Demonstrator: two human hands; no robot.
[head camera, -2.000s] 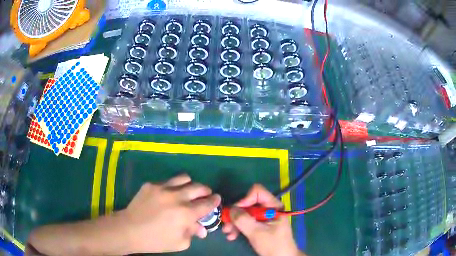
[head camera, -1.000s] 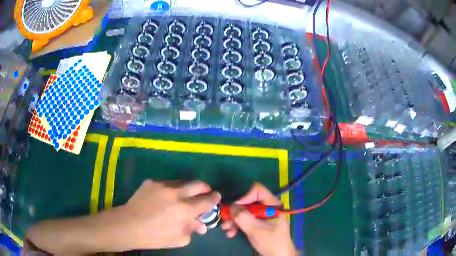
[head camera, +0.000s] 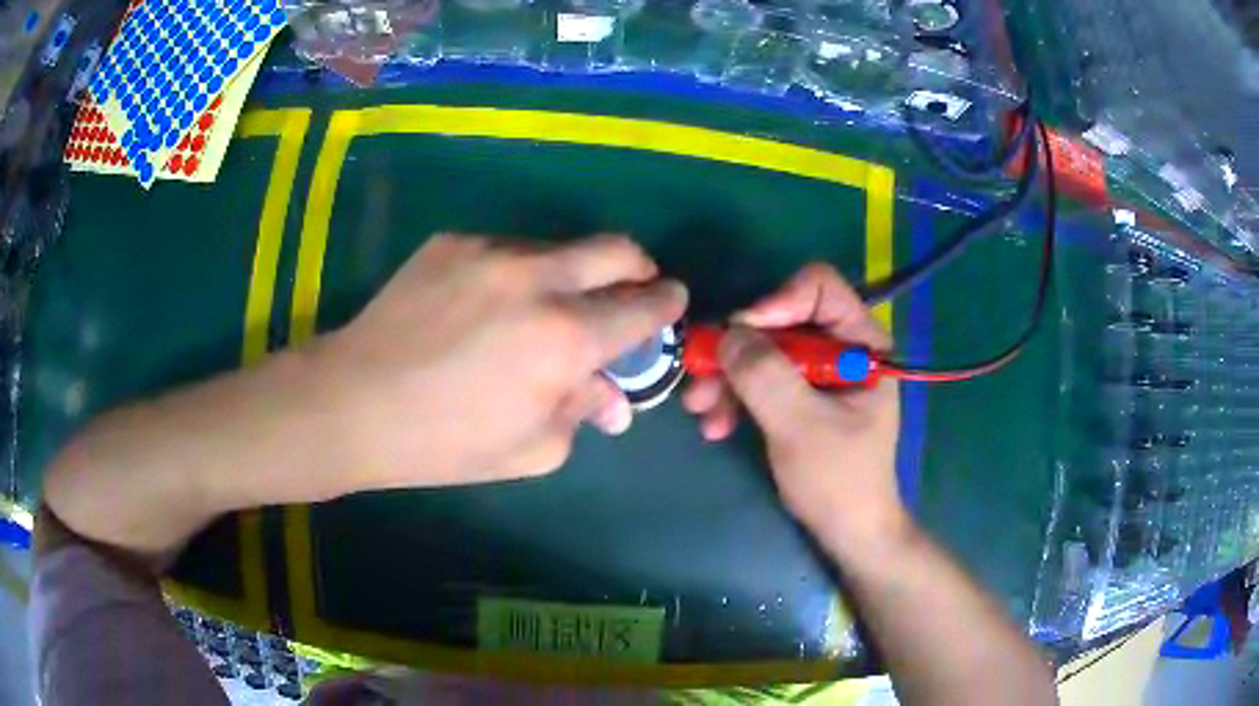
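Observation:
My left hand holds a round part with a silver-white ring between thumb and fingers, above the middle of the dark green mat. My right hand grips the red test probe with a blue spot. The probe's front end meets the part's right edge; exact contact is hidden by my fingers. A red test lead runs from the probe to the upper right. A dark test lead runs down behind my right hand. The contact base cannot be made out.
Clear trays lie along the top and at the right. Blue-dot and red-dot sheets lie upper left. Yellow tape frames the work area. A pale green label lies near the front edge, with more small parts below left.
The view has tipped downward, so the hands and mat appear higher and the front edge shows. The fan has left the picture. Both hands keep their hold on the part and probe.

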